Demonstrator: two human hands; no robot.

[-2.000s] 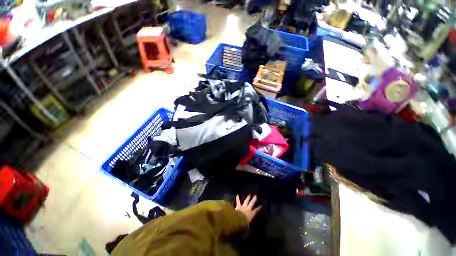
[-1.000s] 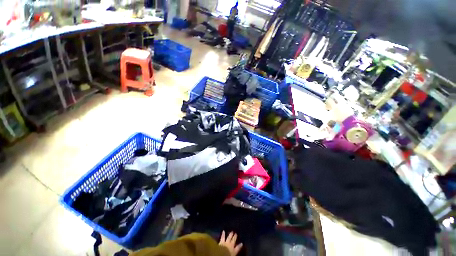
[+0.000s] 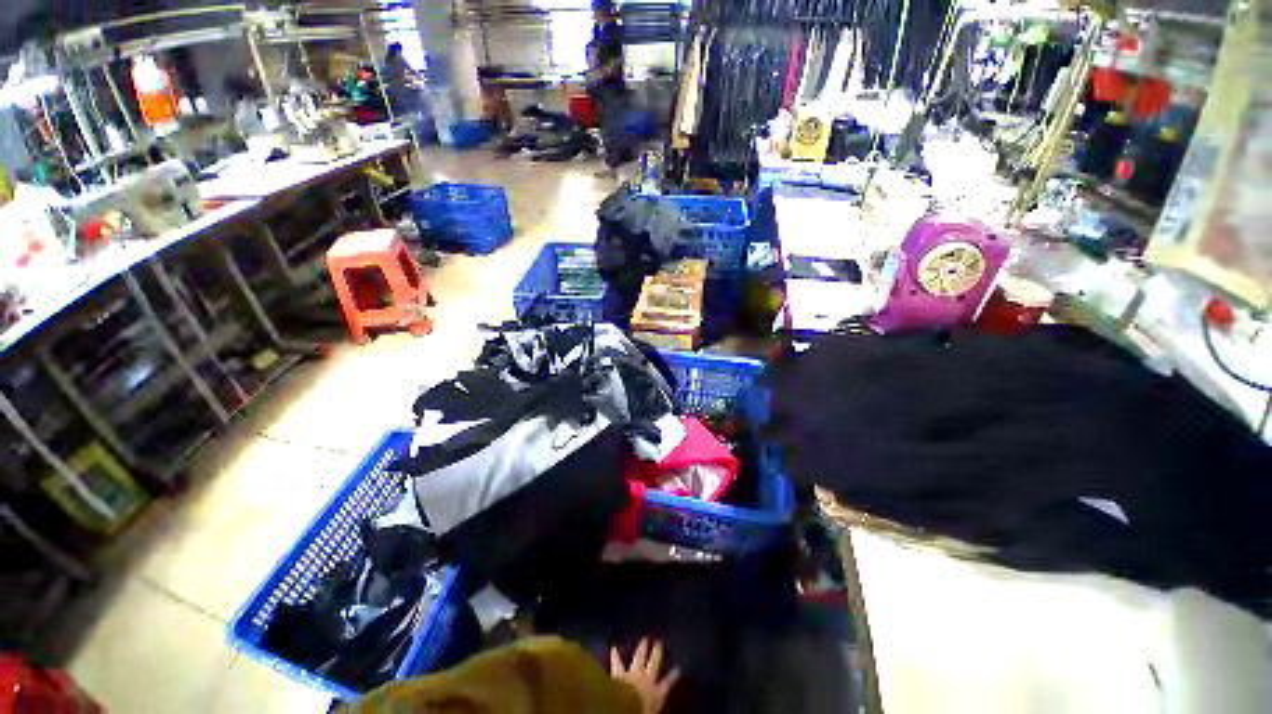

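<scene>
My left hand point(image 3: 645, 678), in a mustard sleeve, rests with spread fingers on dark cloth point(image 3: 698, 614) at the bottom centre. It does not visibly grip anything. My right hand is not in view. Just ahead, black, grey and white garments point(image 3: 516, 467) are heaped over two blue baskets. The left basket point(image 3: 328, 551) holds dark and grey pieces. The right basket point(image 3: 718, 527) holds a red-pink cloth point(image 3: 693, 467). A large black cloth pile point(image 3: 1004, 433) lies on the pale table at the right.
A red stool point(image 3: 380, 283) stands on the floor at the left, near a long workbench point(image 3: 209, 230). More blue baskets point(image 3: 463, 216) stand farther back. A purple round-faced object point(image 3: 951, 268) is behind the black pile. A distant person point(image 3: 607, 84) stands at the back.
The camera view has levelled, showing more of the far room. My left hand stays spread on the dark cloth, low in the picture. The heap and baskets look much the same.
</scene>
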